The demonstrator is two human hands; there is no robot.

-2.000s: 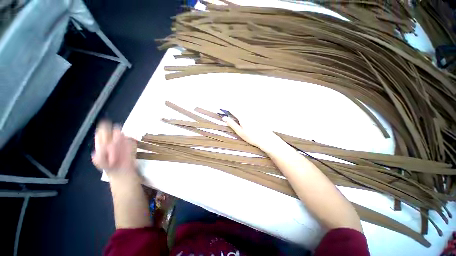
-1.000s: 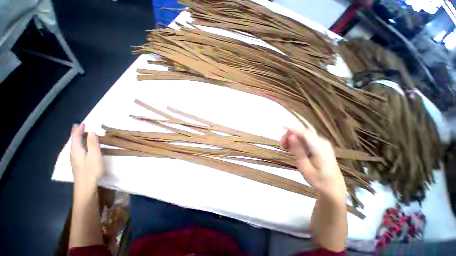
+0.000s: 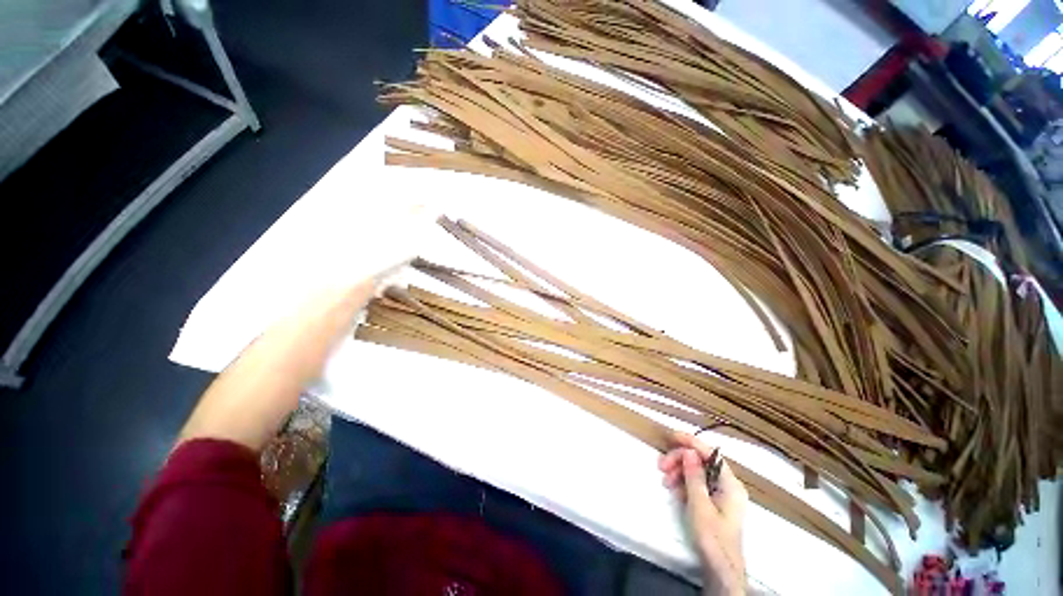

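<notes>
A working bundle of brown strips (image 3: 560, 338) lies loosely across the white table near me, its left ends fanned out. My left hand (image 3: 371, 291) is blurred and pale at these left ends; whether its fingers hold a strip cannot be told. My right hand (image 3: 704, 480) is at the bundle's near edge, further right, with its fingertips at the lowest strip. A small dark tool (image 3: 713, 468), apparently thread snips, is held in it, mostly hidden by the fingers. A thin black cord (image 3: 746, 435) curves over the strips beside my right hand.
Large strip piles (image 3: 629, 151) spread across the middle and far side of the white table (image 3: 268, 279). A tied bundle (image 3: 991, 349) with a black tie and pale band lies at the far right. Patterned cloth (image 3: 950, 576) is at the lower right. A metal-framed stand (image 3: 140, 221) is at the left.
My left hand has moved from the table's left edge to the strips' left ends. My right hand has come down from above the strips to the bundle's near edge. The view has shifted.
</notes>
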